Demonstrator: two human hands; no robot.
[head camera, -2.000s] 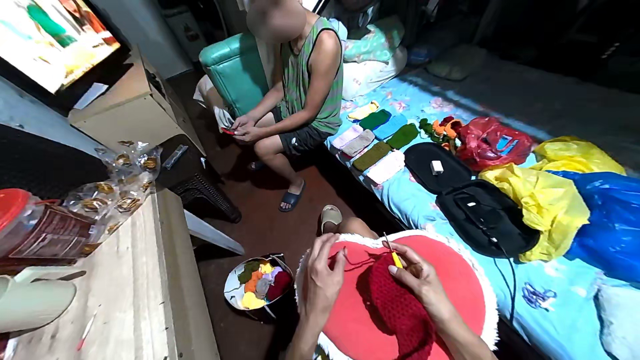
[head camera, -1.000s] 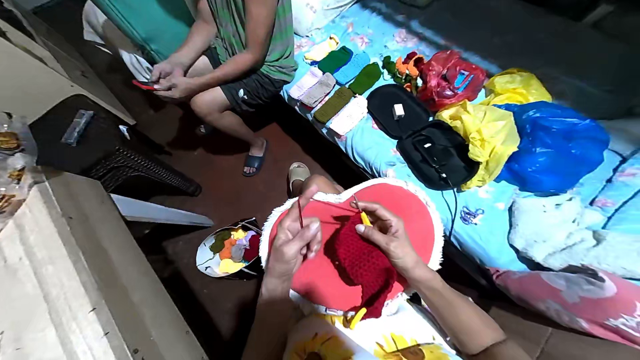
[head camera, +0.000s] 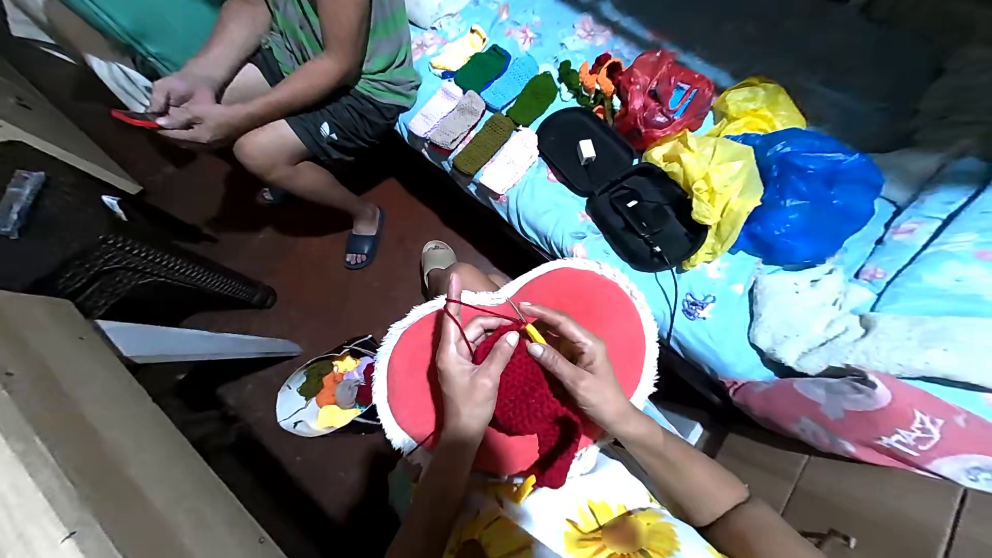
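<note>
My left hand (head camera: 473, 364) pinches the top edge of a dark red crocheted piece (head camera: 535, 399), with red yarn (head camera: 484, 310) looped over its raised index finger. In my right hand (head camera: 577, 360) is a crochet hook with a yellow handle (head camera: 535, 333); its metal tip meets the work beside my left fingertips. The crocheted piece lies on a red heart-shaped cushion (head camera: 597, 302) with a white fluffy edge, across my lap. Its lower end hangs over the cushion's near edge.
Yarn balls fill a bag (head camera: 294, 399) left of the cushion. On the bed lie crocheted pieces (head camera: 484, 143), an open black case (head camera: 651, 217) and plastic bags (head camera: 806, 194). A person (head camera: 325, 77) sits at upper left holding a phone. A wooden table edge (head camera: 116, 434) is at left.
My left hand has come down from above the work to its top edge, beside the hook. The view has shifted right since the oldest frame.
</note>
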